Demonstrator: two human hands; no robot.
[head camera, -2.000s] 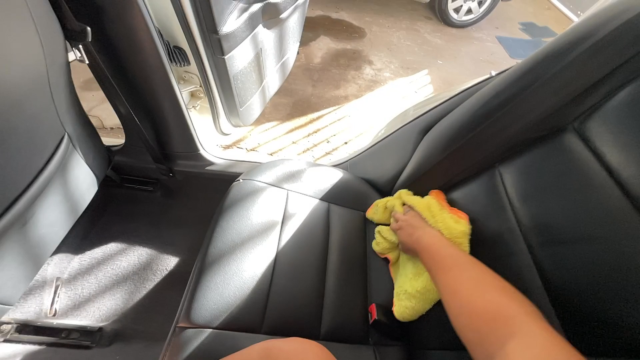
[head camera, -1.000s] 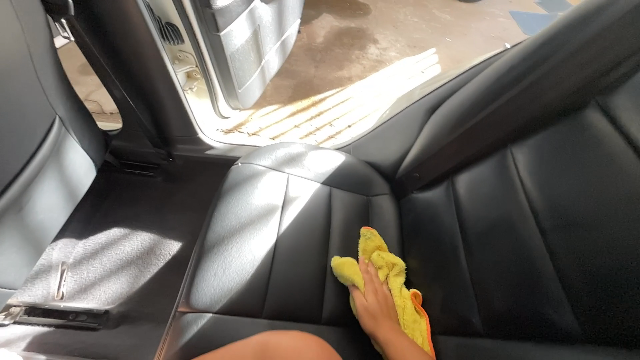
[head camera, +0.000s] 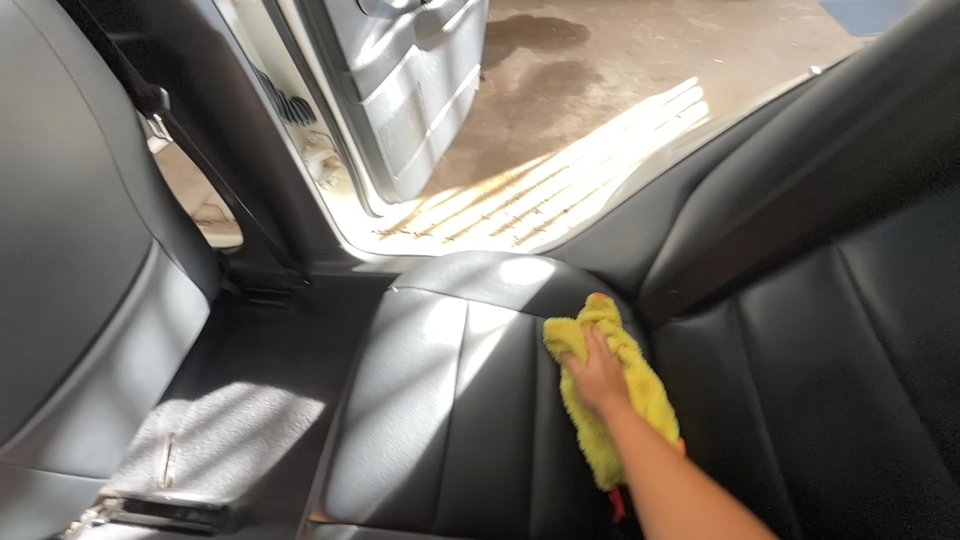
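Note:
My right hand is closed on a yellow microfiber cloth with orange edging and presses it on the black leather car seat cushion. The cloth lies near the cushion's rear edge, beside the seat backrest. Its folded end bunches around my fingers, and the rest spreads under my wrist. A red seat belt buckle shows partly just below the cloth. My left hand is not in view.
A front seat back stands at the left, with a seat belt beside it. The car door is open beyond the sill. Below the front seat runs the dark floor, with a metal seat rail.
From the seat's near part, my right hand has moved the cloth forward along the cushion toward the door side. Two seconds ago it held the cloth against the lower backrest.

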